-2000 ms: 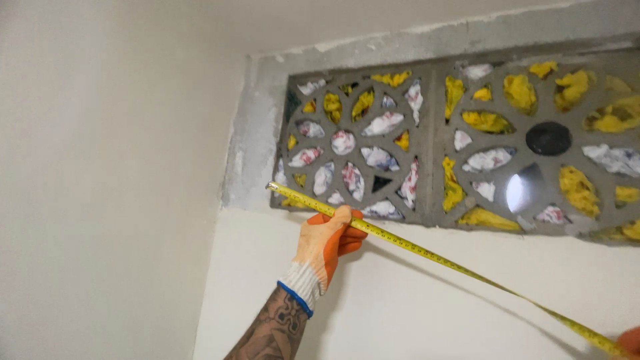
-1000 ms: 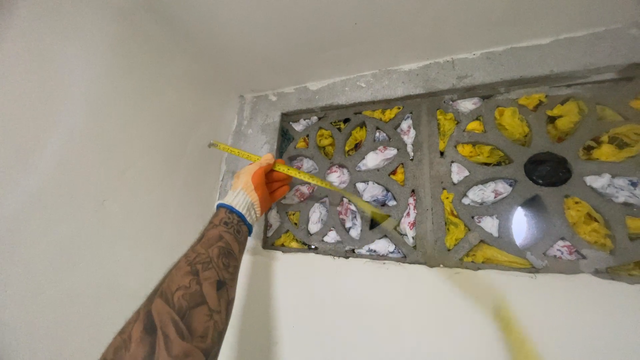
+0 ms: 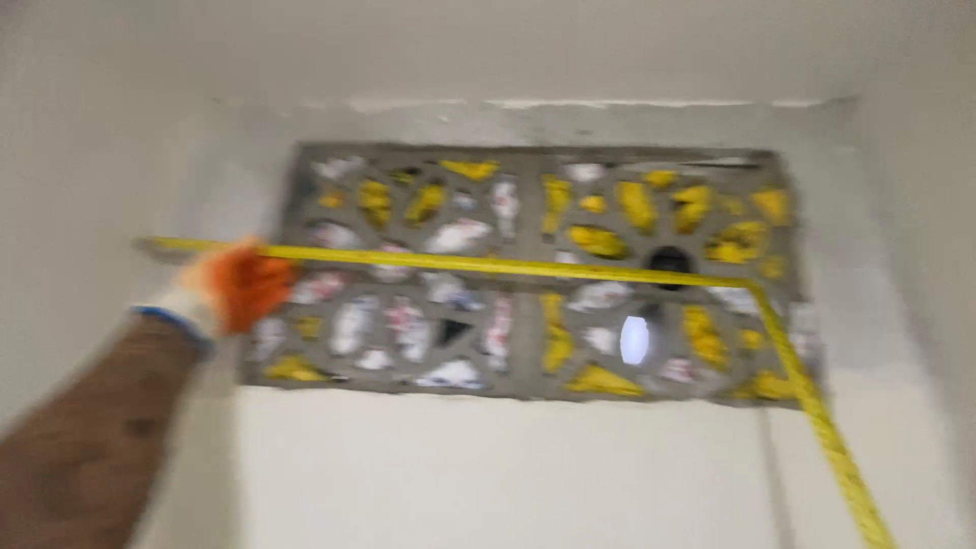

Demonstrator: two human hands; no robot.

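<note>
My left hand (image 3: 244, 286), in a white knit glove with orange coating and a blue cuff, grips the yellow tape measure blade (image 3: 488, 264) close to its end. The blade's tip reaches the left side wall. From there the blade runs nearly level across the patterned concrete vent blocks (image 3: 526, 320), then bends sharply near their right side and drops to the bottom right edge. White and yellow crumpled material fills the blocks' openings. My right hand and the tape's case are out of view. The view is blurred.
Grey mortar (image 3: 610, 122) surrounds the vent blocks above and at the sides. A left side wall (image 3: 91, 191) and a right side wall (image 3: 923, 267) flank the recess. Below the blocks is a pale wall (image 3: 488, 465), with a ceiling (image 3: 488, 46) overhead.
The left hand has moved left with the tape's end, from below the left block to the left wall. The blade now spans the blocks and bends at the right. The view has swung right.
</note>
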